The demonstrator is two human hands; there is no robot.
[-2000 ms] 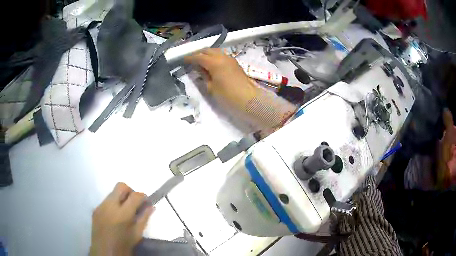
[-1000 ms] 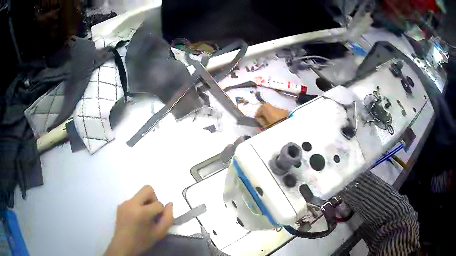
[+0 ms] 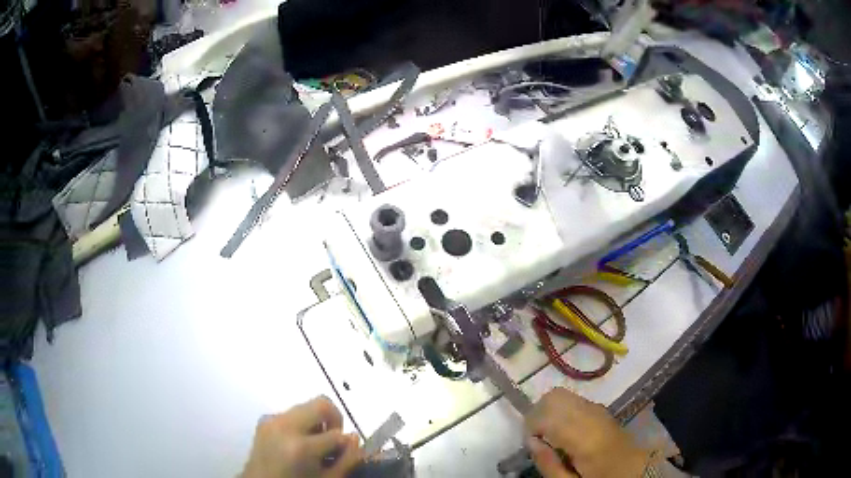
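Note:
The white sewing machine head (image 3: 485, 224) lies across the middle. My left hand (image 3: 303, 441) is low at the centre-left, cut off by the bottom edge, with its fingertips closed on a short grey cloth strip (image 3: 383, 434) over the machine bed. My right hand (image 3: 583, 434) is in front of the machine at the lower right. Its fingers are closed on a narrow dark grey strip (image 3: 504, 385) that runs up to the machine's needle end. Whether the two strips are one piece is hidden.
White quilted lining (image 3: 171, 187) and grey cloth (image 3: 266, 107) lie at the upper left. Loose grey strips (image 3: 355, 140) and scraps lie behind the machine. Red-handled scissors (image 3: 571, 359), yellow-handled pliers (image 3: 588, 327) and a blue tool (image 3: 636, 245) lie right of the machine.
My right hand has come from behind the machine to its front right side and now holds a strip there. My left hand is lower and further right. The view has shifted.

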